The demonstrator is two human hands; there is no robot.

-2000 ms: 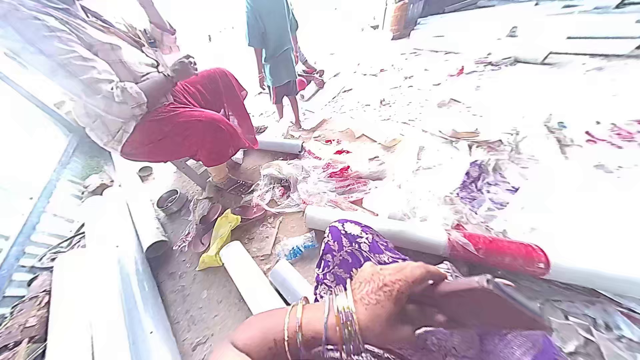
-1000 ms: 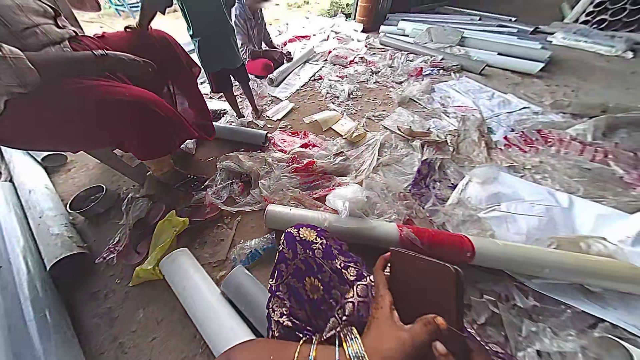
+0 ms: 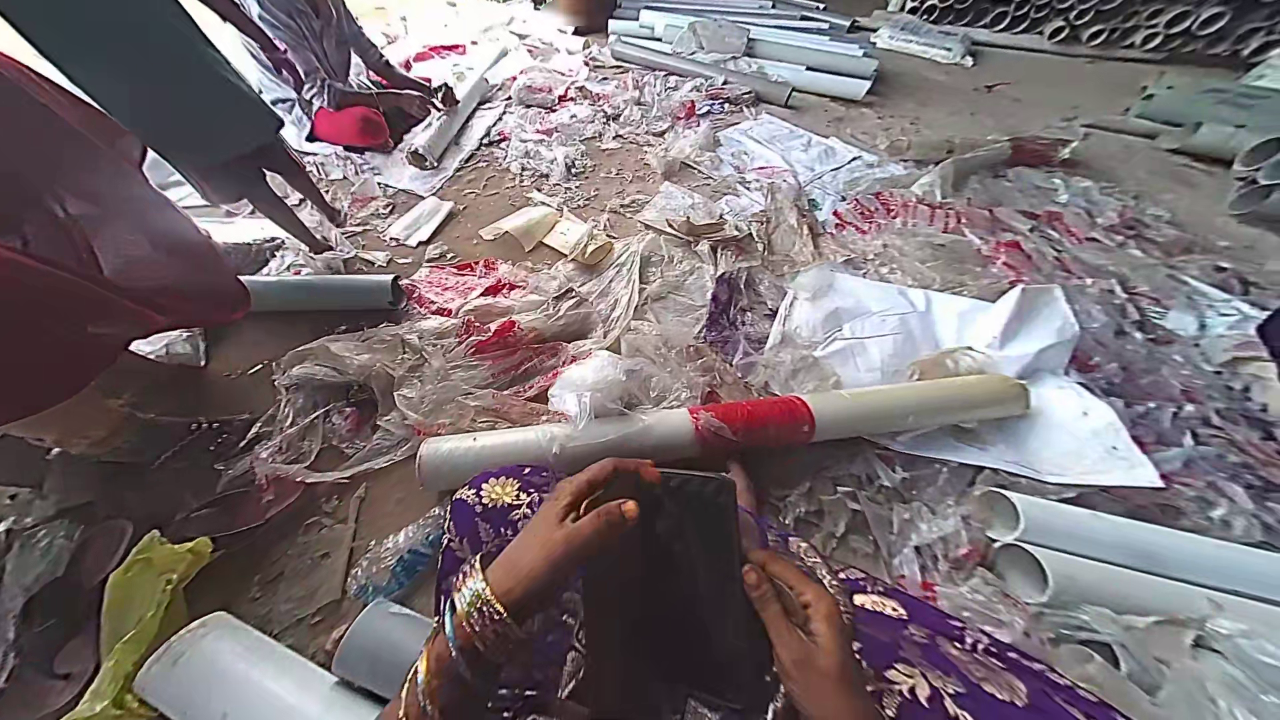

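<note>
A dark flat rectangular object, perhaps a phone or its case (image 3: pixel 675 590), is between my hands above my lap. My left hand (image 3: pixel 565 540), with bangles at the wrist, touches its upper left edge. My right hand (image 3: pixel 805 630) grips its right edge, thumb on top. Purple cloth with gold flowers (image 3: pixel 930 650) covers my legs. Just beyond my knees a pale plastic pipe with a red band (image 3: pixel 755 422) lies across the ground, one end on a white sheet (image 3: pixel 920 330).
Crumpled clear plastic wrap (image 3: pixel 400 380) litters the ground. Pipes lie at lower left (image 3: pixel 250 670), right (image 3: pixel 1130 550) and back (image 3: pixel 760 50). A yellow-green bag (image 3: pixel 145 610) is at left. One person in red (image 3: pixel 90 260), another standing and one seated (image 3: pixel 340 80) are near.
A second hand of mine now shows at the dark object, which stands more upright and central than a second ago. The view has swung to the right.
</note>
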